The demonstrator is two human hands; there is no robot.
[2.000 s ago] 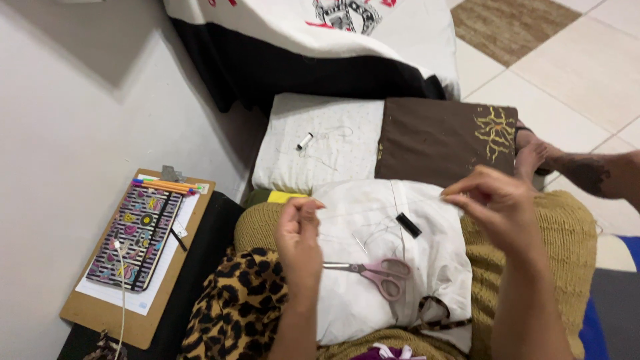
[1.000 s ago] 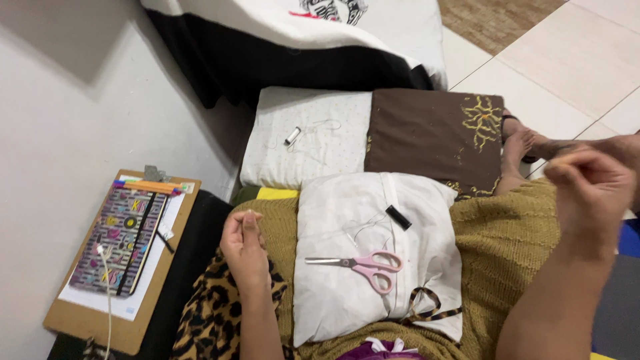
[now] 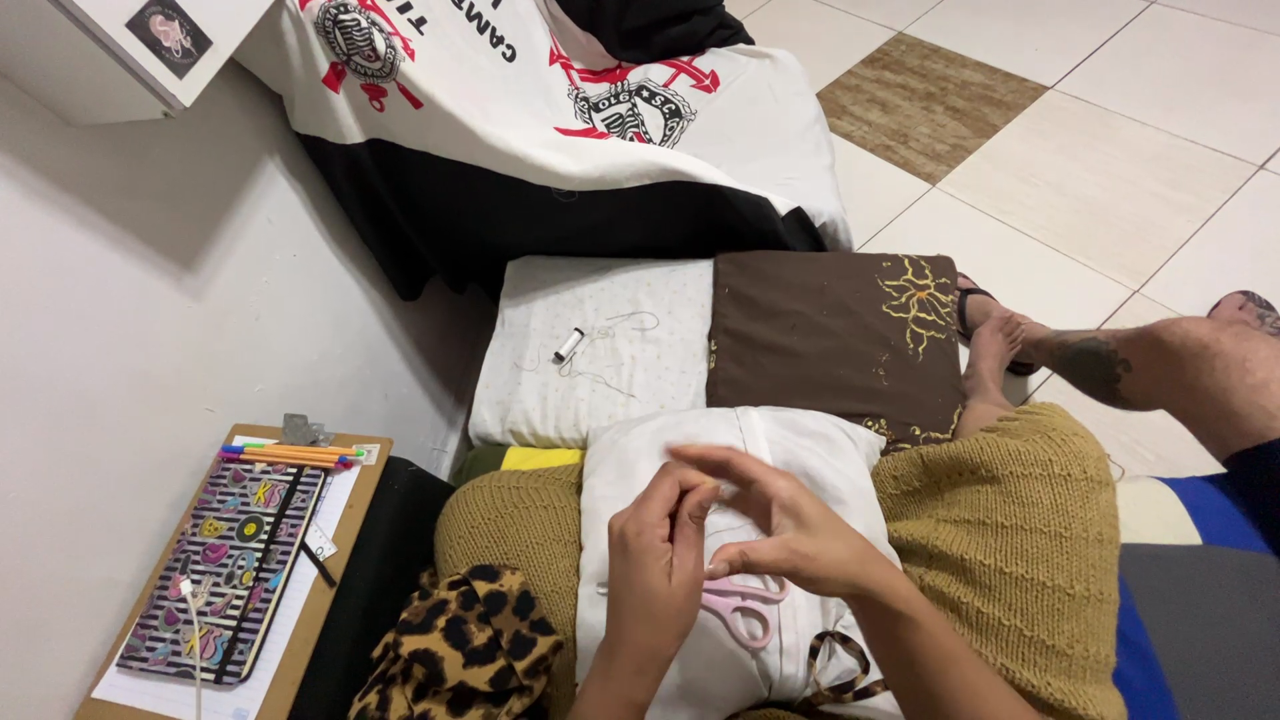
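My left hand (image 3: 660,550) is raised above a white pillow (image 3: 640,450) on my lap, its thumb and index finger pinched together; what lies between them is too small to tell. Close against it is my right hand (image 3: 790,530), thumb and fingers spread around the left fingertips. Below both hands, pink-handled scissors (image 3: 745,610) lie on the pillow, their blades mostly hidden by my left hand. A leopard-print tie (image 3: 840,665) lies near the pillow's lower edge. On the white patterned cushion (image 3: 640,300) ahead rests a spool of thread (image 3: 568,345) with loose dark thread around it.
A brown cushion (image 3: 820,330) adjoins the white one. At left, a clipboard (image 3: 290,640) holds a notebook (image 3: 225,570) and several pens (image 3: 290,455). Leopard-print fabric (image 3: 460,640) lies left of the pillow. Another person's tattooed leg (image 3: 1120,365) extends from the right. A white-and-black cloth (image 3: 600,200) drapes behind.
My hands were wide apart one and two seconds ago and are now together over the pillow. The black spool seen on the pillow earlier is out of sight now.
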